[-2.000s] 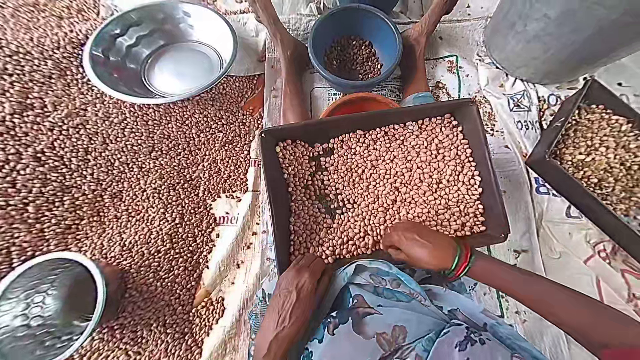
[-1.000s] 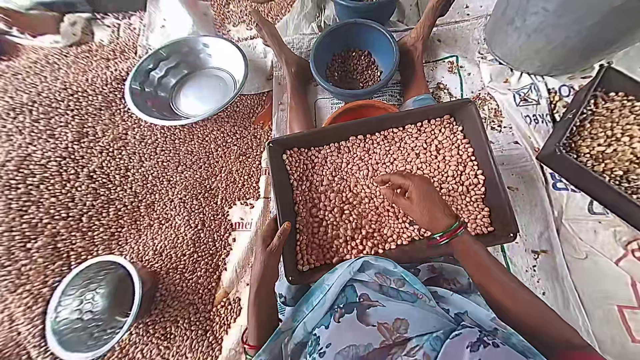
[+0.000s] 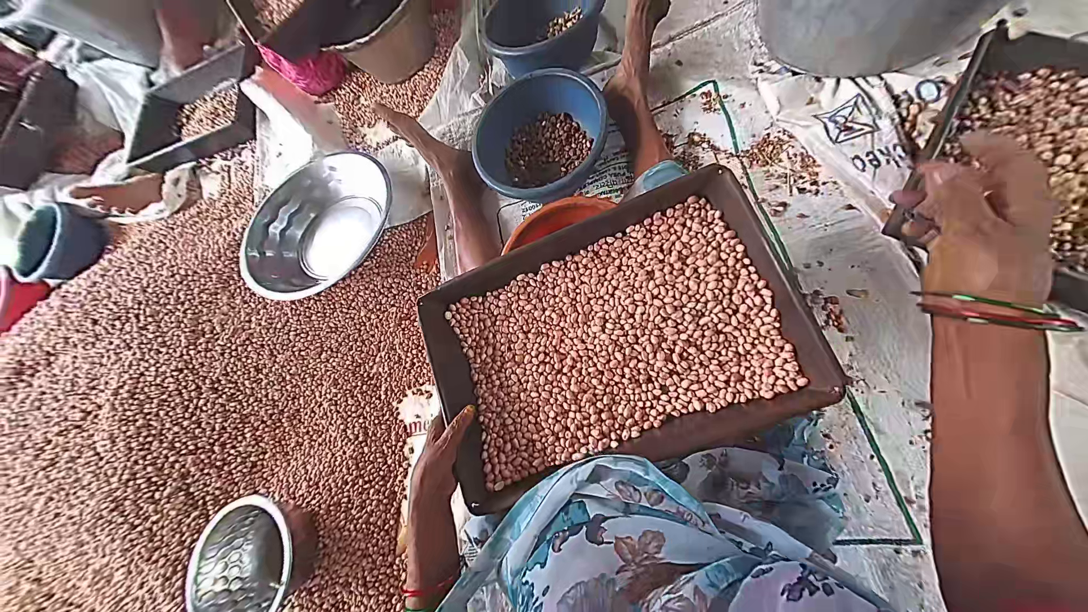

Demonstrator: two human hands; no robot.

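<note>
A dark rectangular tray lies tilted across my lap, its floor covered by a layer of pinkish-brown nuts or beans. My left hand holds the tray's left rim near the lower corner, thumb on top. Blurred by motion, my right hand is raised at the right, over the near edge of a second dark tray of mixed nuts. Whether its bent fingers hold anything cannot be told. Just beyond the lap tray are an orange bowl and a blue bowl with darker nuts.
A large heap of nuts spreads at the left, with a steel basin and a steel pot on it. Another blue bowl, a grey metal container and, at the upper left, more trays and a person's foot are visible.
My right hand has left the nuts in the lap tray and moved right to the other tray. The lap tray is now tilted in view, its nuts more evenly spread. The view has swung left.
</note>
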